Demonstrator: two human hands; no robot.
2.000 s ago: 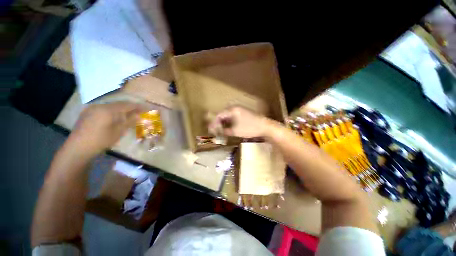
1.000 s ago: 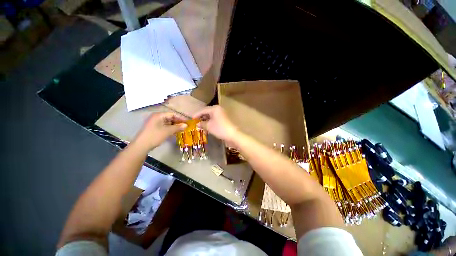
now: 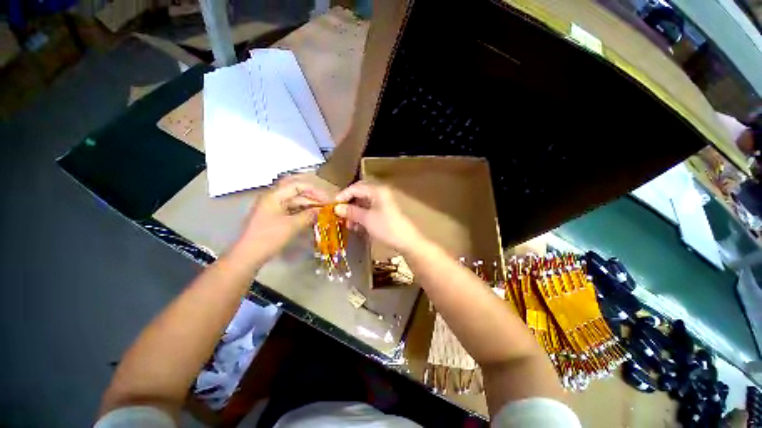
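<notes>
My left hand point(image 3: 280, 219) and my right hand point(image 3: 374, 216) pinch the top edge of a small orange FPC piece point(image 3: 331, 236) between them. Its strips with silver-white tips hang down over the bench. The cardboard tray point(image 3: 434, 196) stands just right of the piece, with a few beige-and-brown pieces point(image 3: 391, 272) in its near left corner. A beige, turned-over FPC sheet point(image 3: 451, 351) lies partly under my right forearm. A fanned FPC stack point(image 3: 572, 309) lies right of that forearm.
White paper sheets point(image 3: 259, 125) lie at the left. A large dark carton point(image 3: 535, 117) stands behind the tray. Black plastic housings point(image 3: 660, 343) are heaped at the far right. A small beige scrap point(image 3: 357, 298) lies near the bench edge. White crumpled material point(image 3: 234, 351) is below the bench.
My right hand has left the tray and joined my left hand at the orange piece. The piece now looks narrower than a second ago. The camera view has also shifted.
</notes>
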